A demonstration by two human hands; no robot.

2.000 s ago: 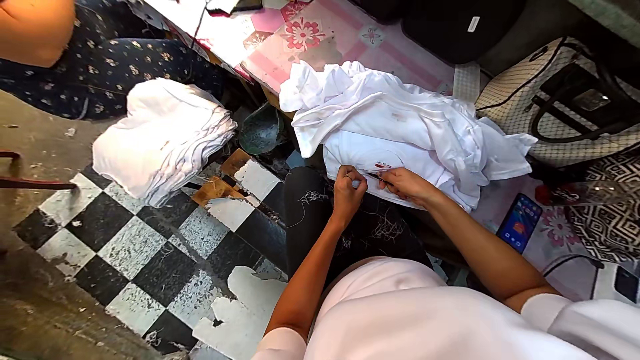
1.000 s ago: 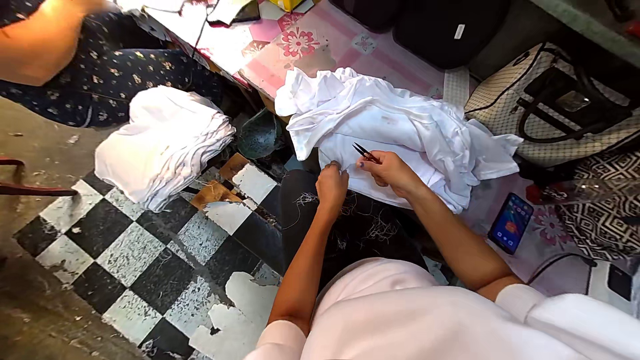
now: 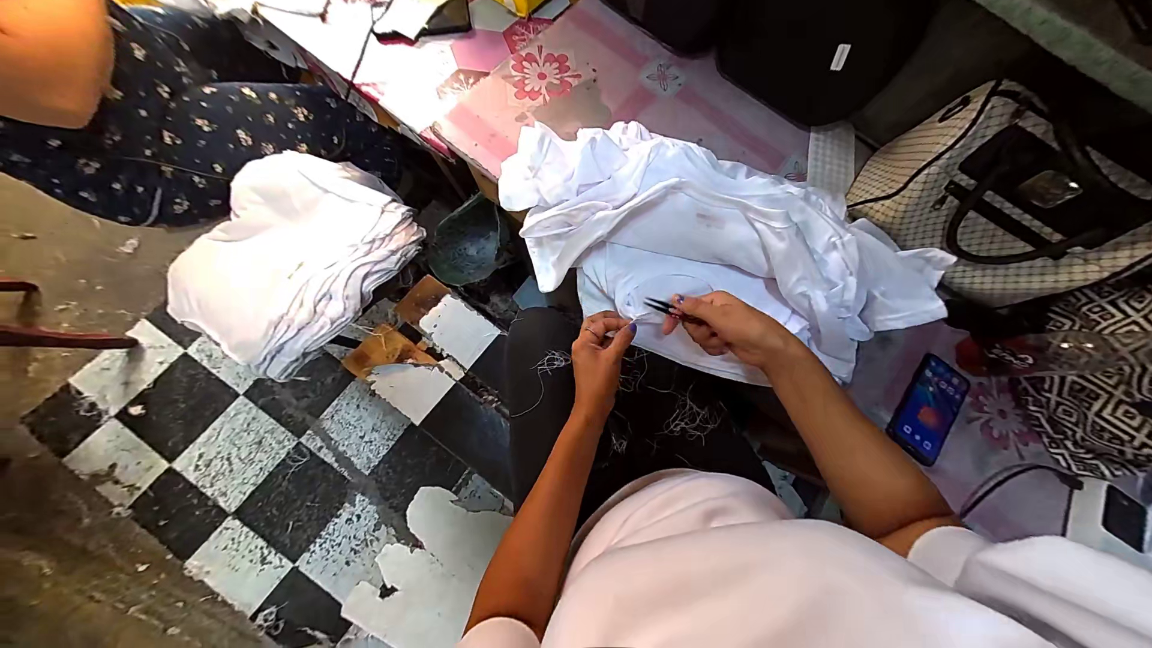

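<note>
White fabric garments (image 3: 720, 207) lie heaped at the edge of a table with a pink flowered cover. My left hand (image 3: 603, 346) pinches the near edge of the lowest white garment (image 3: 657, 279) between thumb and fingers. Just right of it, my right hand (image 3: 720, 328) holds small dark thread snips (image 3: 664, 307), their points toward the left hand. Whether the blades touch a thread cannot be told. Loose thread clippings (image 3: 688, 414) cling to the dark trousers on my lap.
A stack of folded white garments (image 3: 288, 261) is at the left beside a seated person in patterned trousers (image 3: 243, 126). Between stack and table sits a dark green basin (image 3: 468, 243). A smartphone (image 3: 929, 407), a checked handbag (image 3: 1008, 189) and a cable (image 3: 1008, 477) lie at the right.
The snips, raised with their points away from me one second ago, now point left, lower over the cloth. The other person's raised arm has moved back at the upper left.
</note>
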